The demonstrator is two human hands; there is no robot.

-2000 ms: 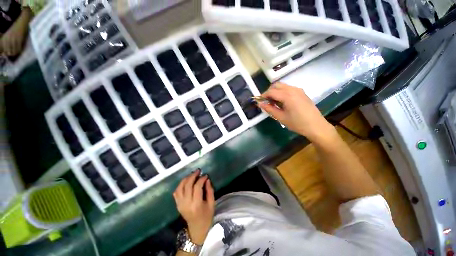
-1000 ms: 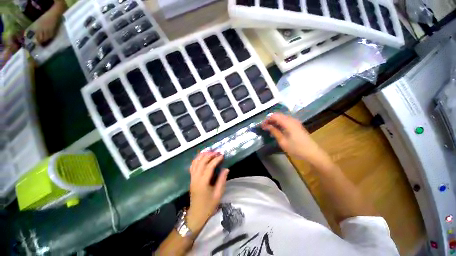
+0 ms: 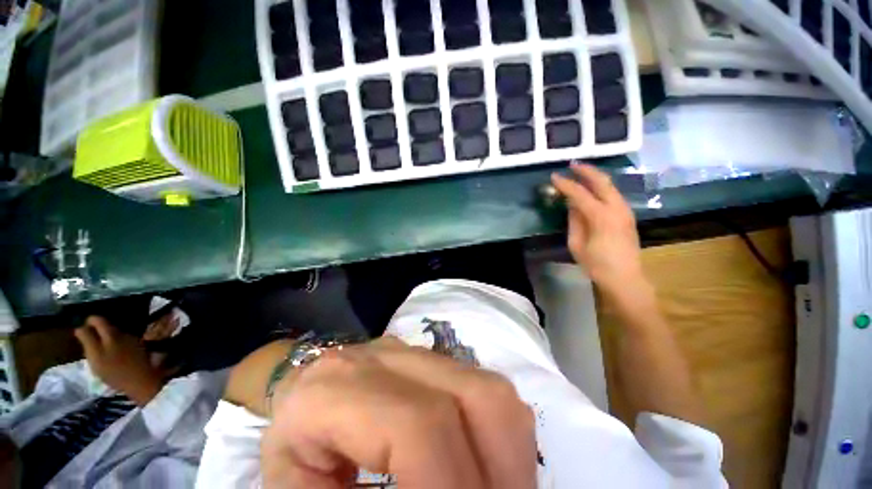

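Observation:
A white foam tray (image 3: pixel 449 177) with black pieces in its pockets lies on the green bench. My right hand (image 3: pixel 604 224) is at the bench's front edge, just below the tray's right end. Its fingers are bent, and a small shiny dark thing shows at the fingertips; whether it is gripped is unclear. My left hand (image 3: pixel 406 420) is very large and close to the camera, bent and blurred, cut off by the bottom edge. Its fingertips are hidden, so what it holds cannot be told.
A lime-green slotted object (image 3: pixel 158 151) with a pale cable stands left of the tray. Other trays (image 3: pixel 100 76) lie at the left and upper right. Clear plastic film (image 3: pixel 746 143) lies right of the tray. Another person's hand (image 3: pixel 119 358) is at lower left. A white machine (image 3: pixel 841 334) stands right.
My left hand has risen from the bench towards the camera. The silvery strip between my hands no longer shows there. The view has turned left, and another person has come into view at lower left.

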